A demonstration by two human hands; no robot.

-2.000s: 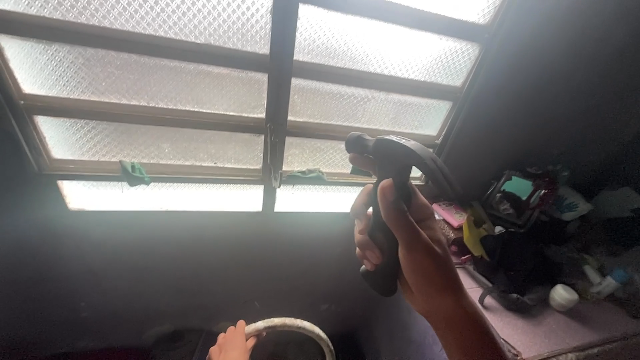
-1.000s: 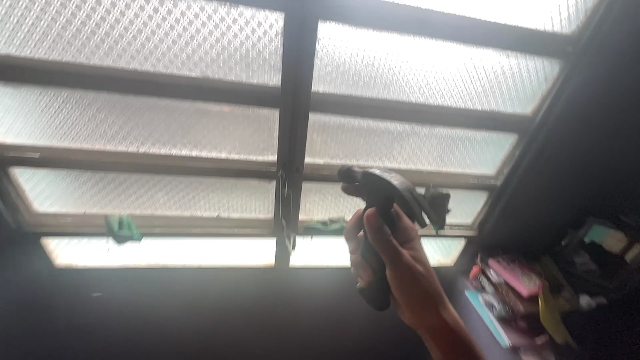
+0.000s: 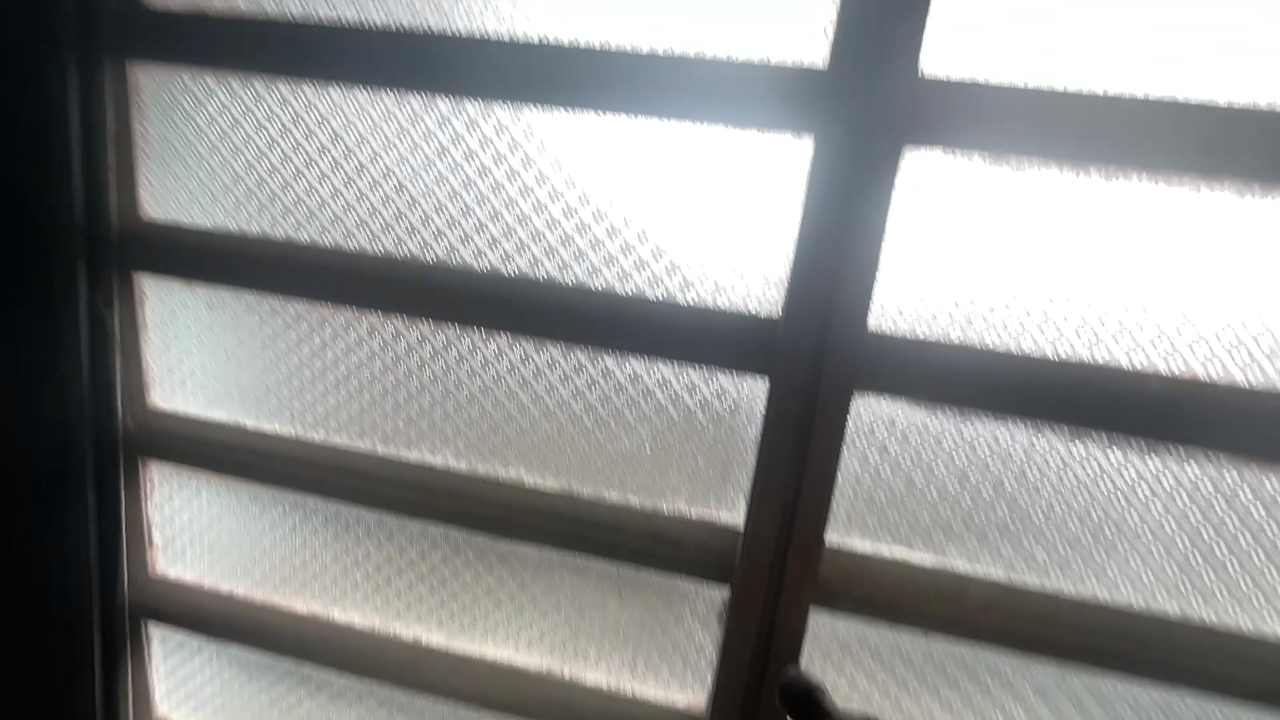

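At the bottom edge of the head view, just right of the window's central upright, a small part of a dark, rounded object [image 3: 803, 692] shows, likely the face end of the hammer seen earlier. The rest of it lies below the frame. Neither my left hand nor my right hand can be seen, so what they hold is hidden. Behind the dark object stands a window of textured glass panes [image 3: 450, 360] in a dark frame.
The window's central upright [image 3: 800, 420] runs from top to bottom, slightly tilted. Horizontal bars [image 3: 450, 290] divide the panes on both sides. A dark wall or frame edge [image 3: 50, 350] borders the left side. Bright light glares through the upper right panes.
The view has swung up and left onto the window. My right hand with the claw hammer, seen one second ago, is out of view. The shelf of items at the right is also gone from sight.
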